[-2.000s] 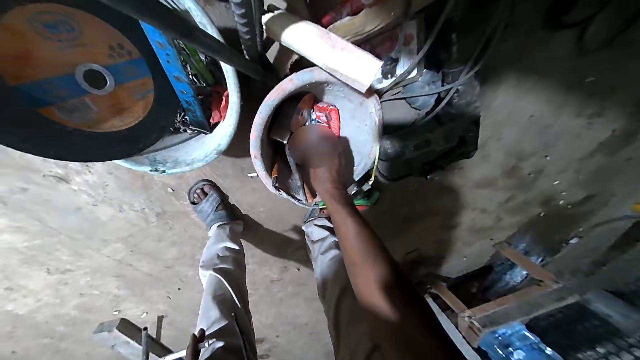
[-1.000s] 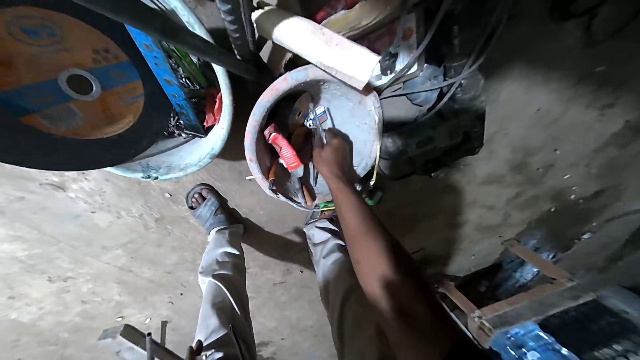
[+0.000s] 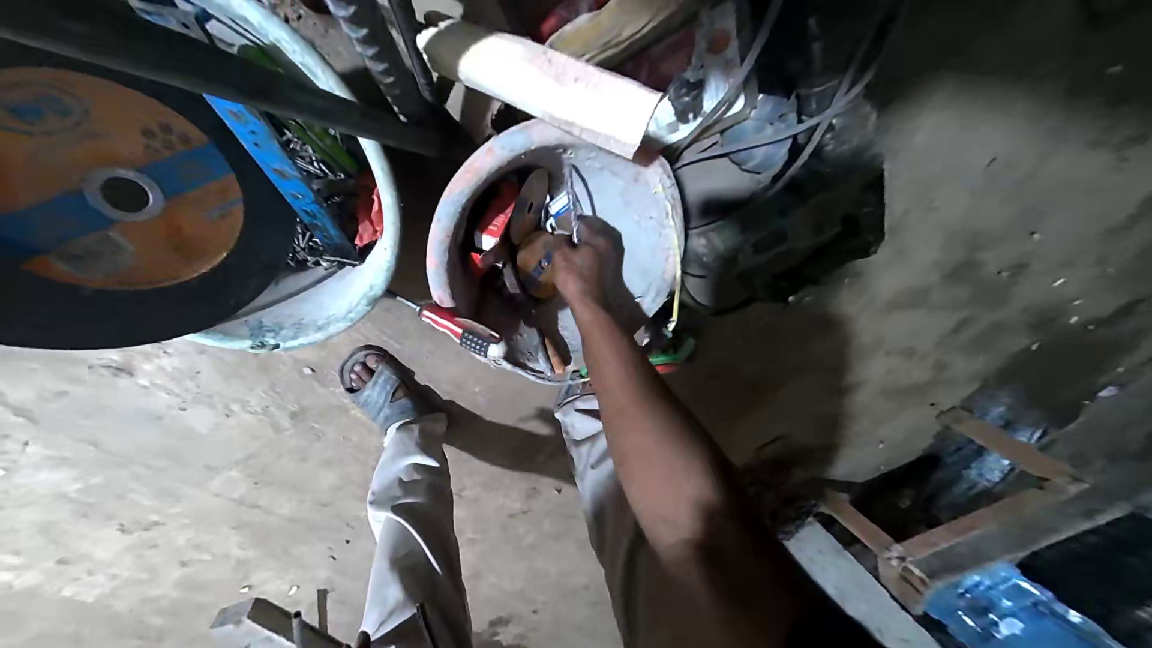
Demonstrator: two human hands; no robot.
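Observation:
My right hand [image 3: 585, 265] reaches into a round whitish bucket [image 3: 657, 216]. Its fingers are at a thin metal tool [image 3: 572, 202] that stands against the inner wall; whether they grip it is unclear. Beside the fingers lie an orange-brown disc [image 3: 535, 263] and a darker disc [image 3: 529, 205], with a red and white item [image 3: 497, 218] to their left. A screwdriver with a red, white and blue handle [image 3: 461, 331] rests across the bucket's lower left rim, its shaft pointing outward. At the bottom edge only a fingertip-like bit shows, too little to make out my left hand.
A big cutting disc [image 3: 54, 310] overlaps a pale blue tub [image 3: 382, 261] of small metal pieces at the left. A white roll [image 3: 549, 81] and cables [image 3: 810, 126] lie behind the bucket. A wooden frame [image 3: 981, 531] and blue plastic bottle [image 3: 1017, 607] are at lower right.
The screwdriver now lies across the bucket's lower left rim, where the earlier frames do not show it. A red ribbed item seen in the bucket one second ago no longer shows there in the same way.

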